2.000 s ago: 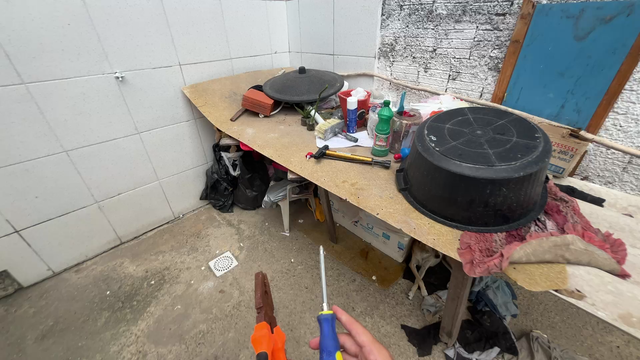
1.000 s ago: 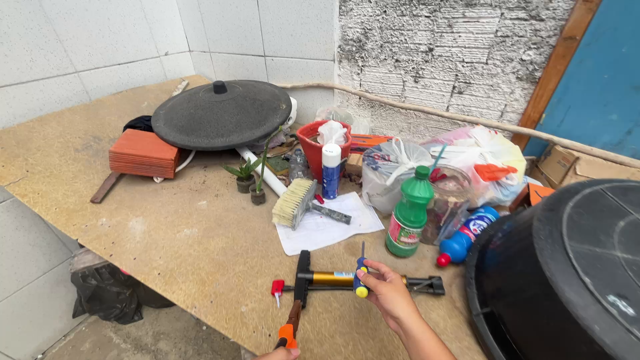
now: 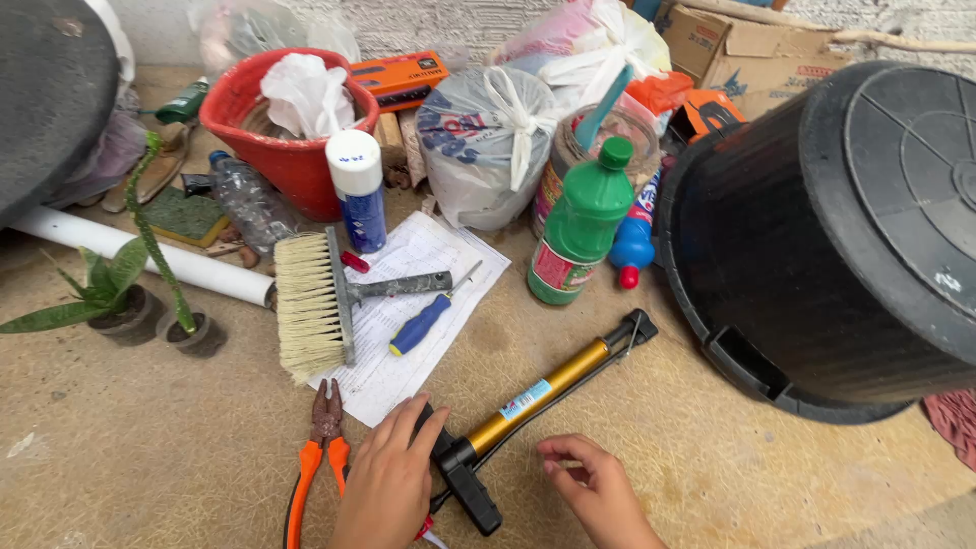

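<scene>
My left hand (image 3: 393,476) rests over the black T-handle end of a gold hand pump (image 3: 540,395), its fingertips at the handle; whether it grips is hard to tell. My right hand (image 3: 591,488) is just right of the pump, fingers curled, with nothing seen in it. Combination pliers with orange handles (image 3: 309,465) lie beside my left hand, jaws pointing away. A blue and yellow screwdriver (image 3: 423,322) lies on printed papers (image 3: 381,389), next to a wide bristle brush (image 3: 313,305). Partly hidden under my left hand is a small red item (image 3: 425,526).
A black tub (image 3: 801,252) stands at the right. Behind the papers are a spray can (image 3: 358,202), a red bucket (image 3: 290,168), a tied plastic bag (image 3: 488,152) and a green bottle (image 3: 583,229). Small potted plants (image 3: 126,313) and a white pipe (image 3: 175,263) are at the left.
The view has moved in close over the table. The screwdriver, earlier in my right hand, now lies on the papers. The pliers, earlier in my left hand, now lie on the table.
</scene>
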